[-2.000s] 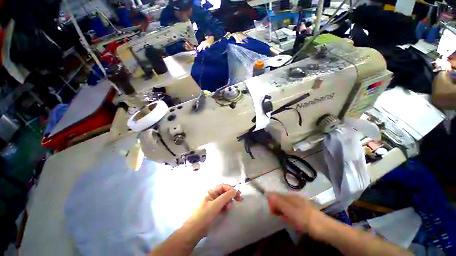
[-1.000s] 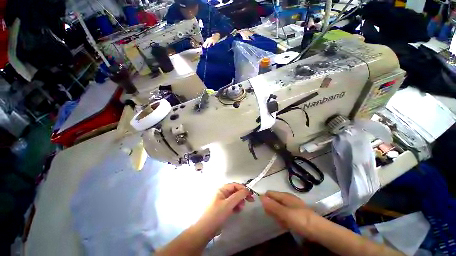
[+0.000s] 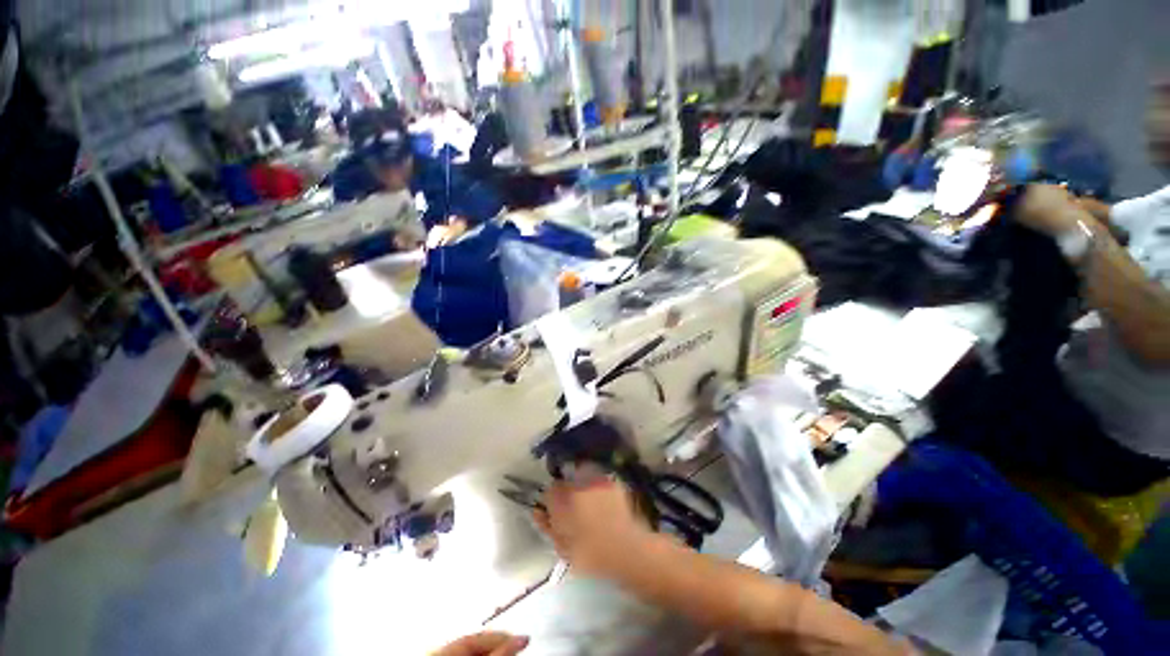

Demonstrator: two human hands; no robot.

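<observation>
My right hand (image 3: 593, 523) is over the machine bed beside the shears, closed around slim dark thread snips (image 3: 524, 492) whose tips point left. The hand is blurred. My left hand (image 3: 485, 645) is cut off by the bottom edge; whether it holds anything cannot be seen. The black looped shears (image 3: 690, 508) lie partly behind my right hand. A light blue-grey garment piece (image 3: 180, 596) lies flat at the left, washed out by glare near the needle. The cream sewing machine (image 3: 513, 417) stands behind the hands.
A white tape roll (image 3: 302, 427) sits on the machine's left end. A white cloth band (image 3: 568, 372) drapes over the arm. A clear plastic bag (image 3: 783, 474) hangs at the right end. Another worker handles black cloth at far right; a person sits behind the machine.
The view has tilted up. My right hand has moved away from my left, up to the shears. My left hand has dropped to the bottom edge; the narrow white strip is no longer visible.
</observation>
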